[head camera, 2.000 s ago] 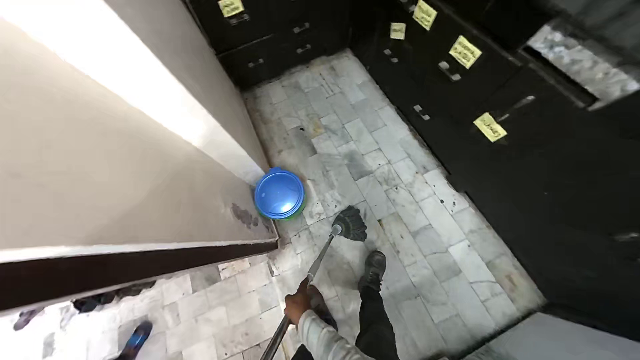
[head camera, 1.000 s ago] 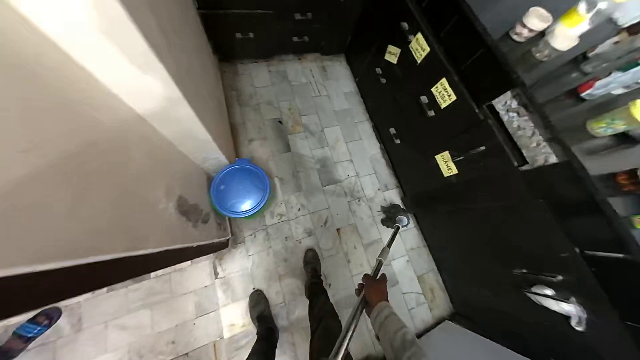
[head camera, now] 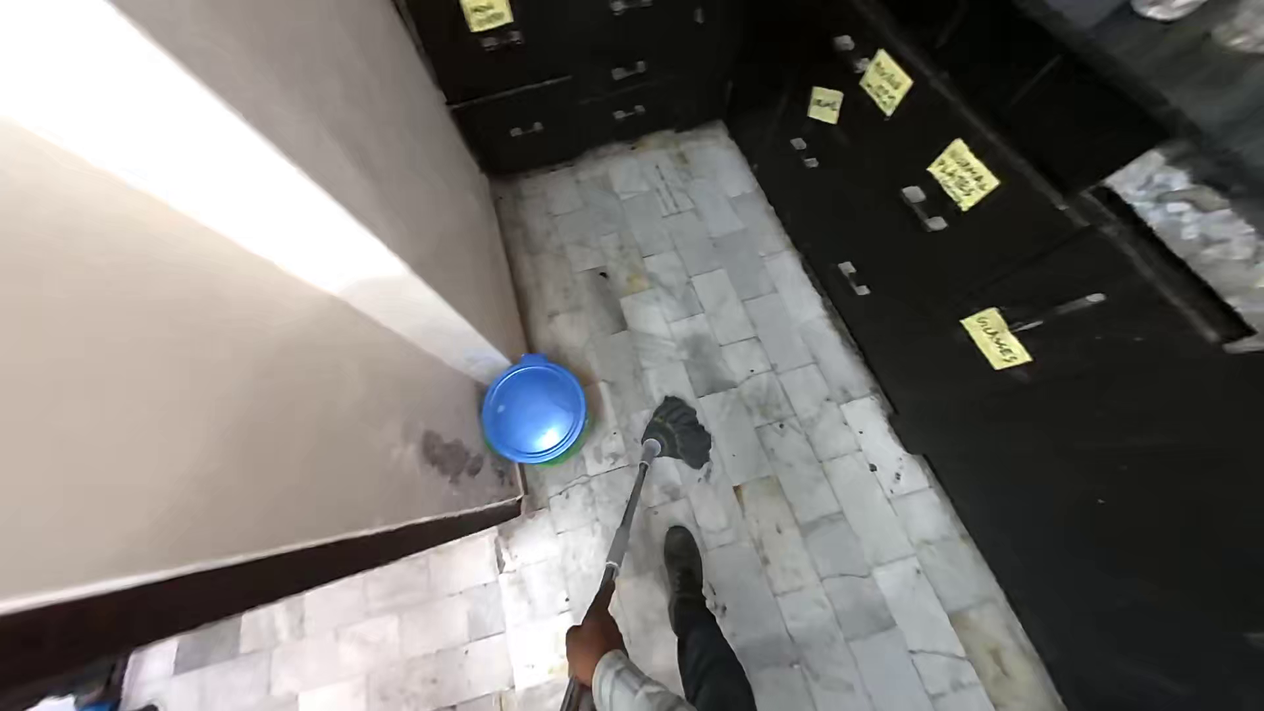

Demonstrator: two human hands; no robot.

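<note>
My right hand, in a light grey sleeve, is closed around the metal handle of a mop at the bottom centre. The handle slants up and right to a dark, wet-looking mop head that lies spread on the pale marble-tile floor. One dark shoe of mine stands just below and beside the mop head. A round bucket or tub with a blue lid sits left of the mop head, against the wall corner. My left hand is not in view.
Black cabinets with drawers and yellow handwritten notes line the right side; more black drawers stand at the far end. A beige wall with a dark skirting edge juts in from the left. Dark and blue items lie at bottom left.
The mop head has moved from beside the right-hand cabinets back to the middle of the floor near the blue lid, with my right hand still on the handle.
</note>
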